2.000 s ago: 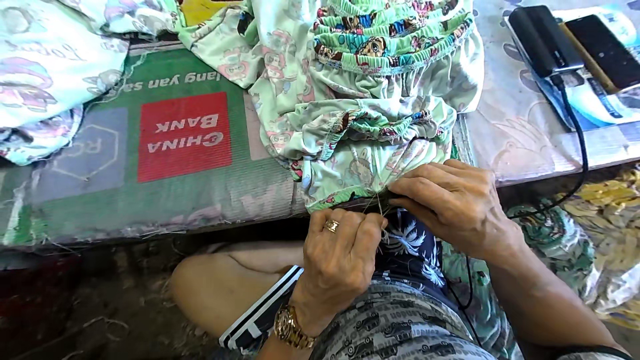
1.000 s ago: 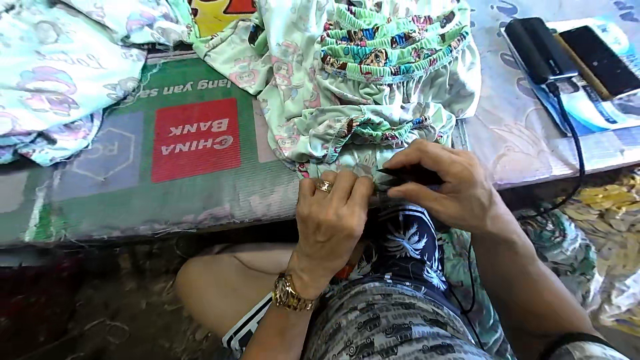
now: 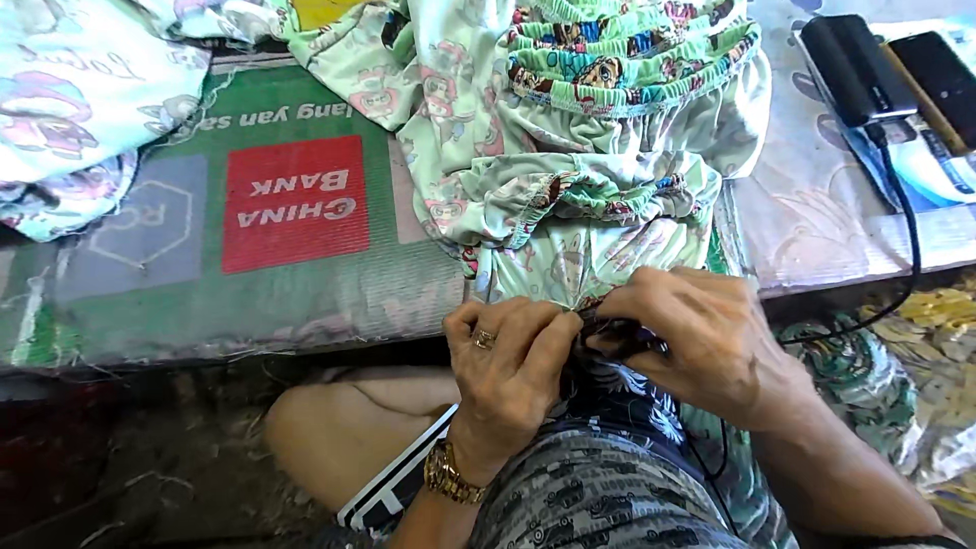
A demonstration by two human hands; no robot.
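Light green printed garments with gathered elastic waistbands [image 3: 610,99] lie piled on the table in front of me. At the table's front edge, my left hand [image 3: 511,358] pinches the near hem of the lowest printed garment [image 3: 549,267]; it wears a ring and a gold-coloured watch. Close by on the right, my right hand [image 3: 686,335] is closed around a small dark tool, mostly hidden by the fingers, with its front at the hem beside the left fingertips. What kind of tool it is, I cannot tell.
More printed fabric [image 3: 69,114] lies at the left on the green printed table cover [image 3: 305,297]. A black power bank [image 3: 858,69] with a cable [image 3: 911,229] and a phone [image 3: 942,84] rest at the right. Fabric pieces [image 3: 854,381] lie below the table's right side.
Two seconds ago thin threads showed between my hands at the hem and no dark tool was plain; one second ago it showed in my right hand. My right hand has since come down toward the left fingers.
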